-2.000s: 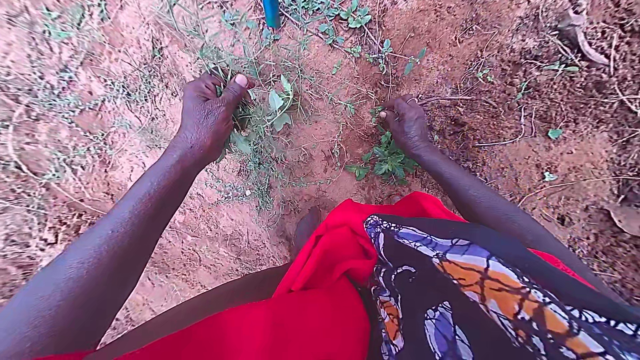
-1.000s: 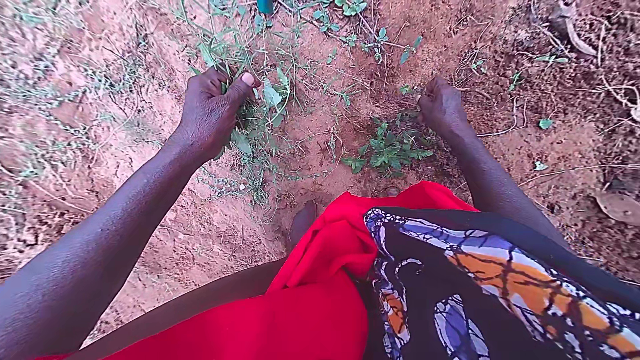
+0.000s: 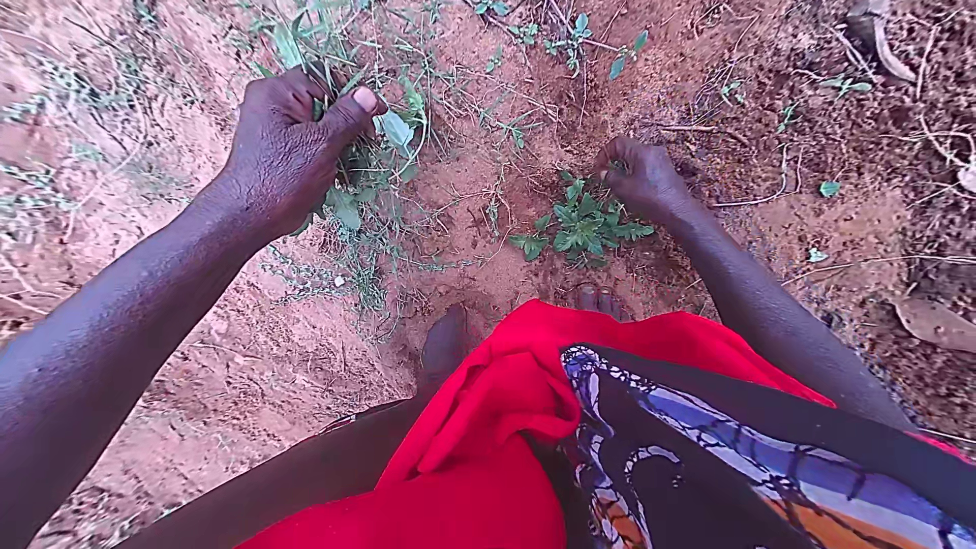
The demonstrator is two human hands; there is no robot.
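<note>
My left hand, at the upper left, is closed around a bunch of green weeds whose leaves and thin stems stick out above and below the fist. My right hand is at the right of centre, low over the soil, with its fingertips curled together at the upper edge of a leafy green plant. A small bit of green shows at those fingertips; whether they grip a stem of the plant cannot be told.
Reddish bare soil carries small seedlings, dry twigs and a dry brown leaf at the right. My feet and a red cloth with a patterned fabric are at the bottom.
My right hand has moved closer to the leafy plant, from just off its upper right a second ago. My left hand keeps its bunch. The blue object at the top edge is out of view.
</note>
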